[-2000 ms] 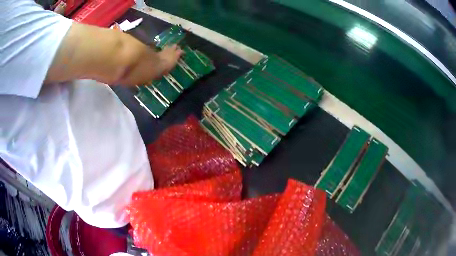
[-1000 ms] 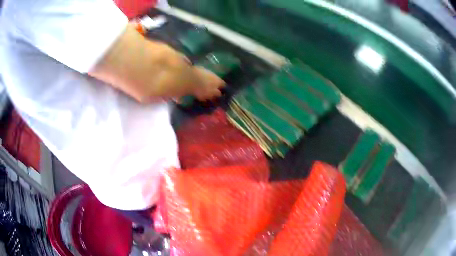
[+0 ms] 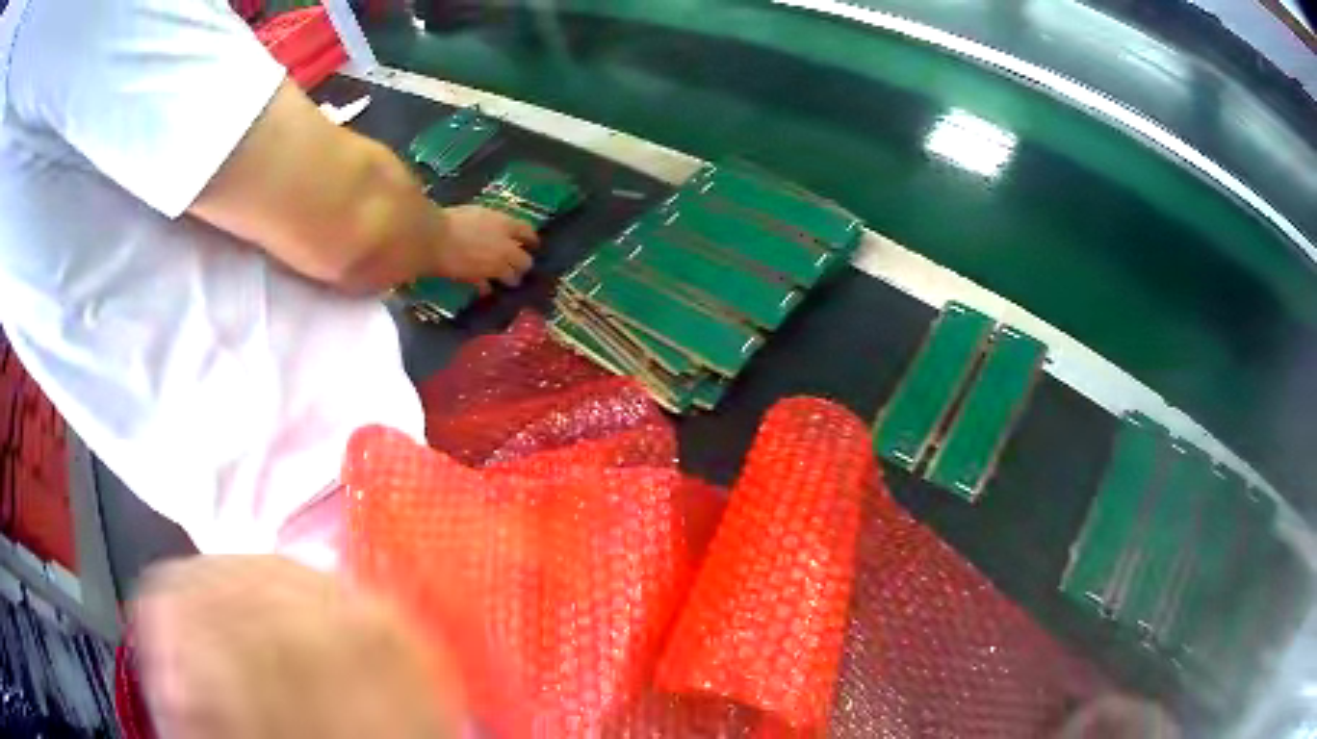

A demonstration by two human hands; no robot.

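Red bubble wrap [image 3: 535,578] lies in loose folds at the front, with a thick folded or rolled part standing up on its right. My left hand [image 3: 289,650] is large and blurred at the bottom left, beside the wrap; its fingers cannot be made out. A faint pale blur sits at the bottom right edge on the wrap; I cannot tell whether it is my right hand. A stack of green PCB panels [image 3: 708,274] lies behind the wrap. A two-strip panel piece [image 3: 961,404] lies to its right.
Another worker in white [image 3: 217,332] stands close at the left, one hand [image 3: 484,246] over a green panel pile. A small green piece [image 3: 454,140] lies behind. More panels [image 3: 1170,534] lie at far right. A pale edge strip [image 3: 924,282] runs along the back.
My left hand has come in at the bottom left. The other worker's hand stays around the left panel pile, whose panels have shifted. The view has swung, and the wrap's right fold stands more upright.
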